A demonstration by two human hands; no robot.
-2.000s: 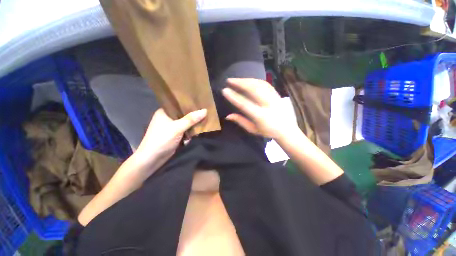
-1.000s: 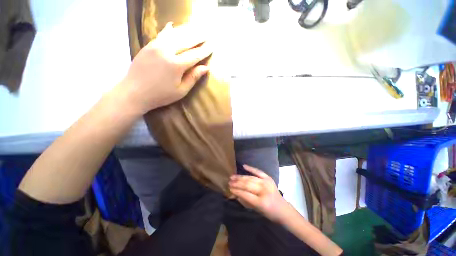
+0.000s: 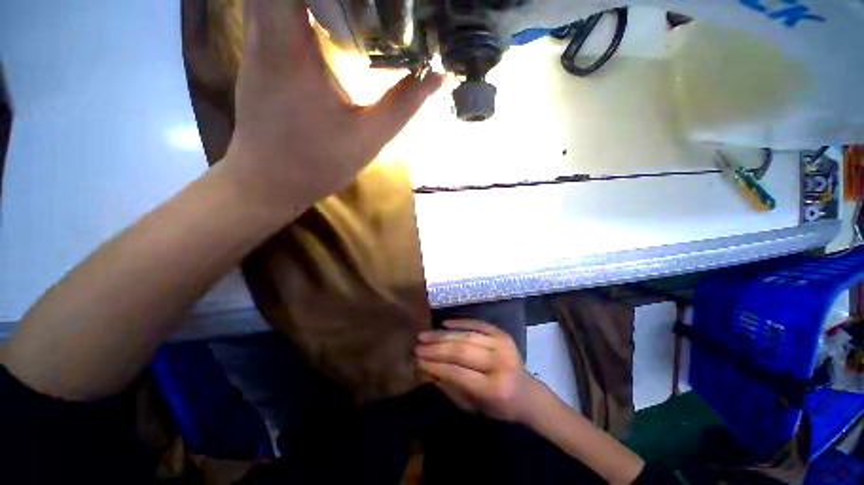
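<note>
A brown fabric panel runs from under the sewing machine over the table's front edge towards my lap. My left hand lies spread on the panel beside the presser foot area, thumb close to the needle; its fingertips are cut off by the top edge. My right hand pinches the panel's right edge below the table front. The needle area is in bright glare, so the stitch point is not clear.
Dark-handled scissors lie behind the machine head. Thread snips and a small parts tray are at the table's right. A blue crate hangs lower right, with brown cloth beside it. Another blue crate is lower left.
The view has risen from the lap to the table and machine head. My left hand has moved from the panel's lower end up to the needle area. My right hand, open before, now holds the edge.
</note>
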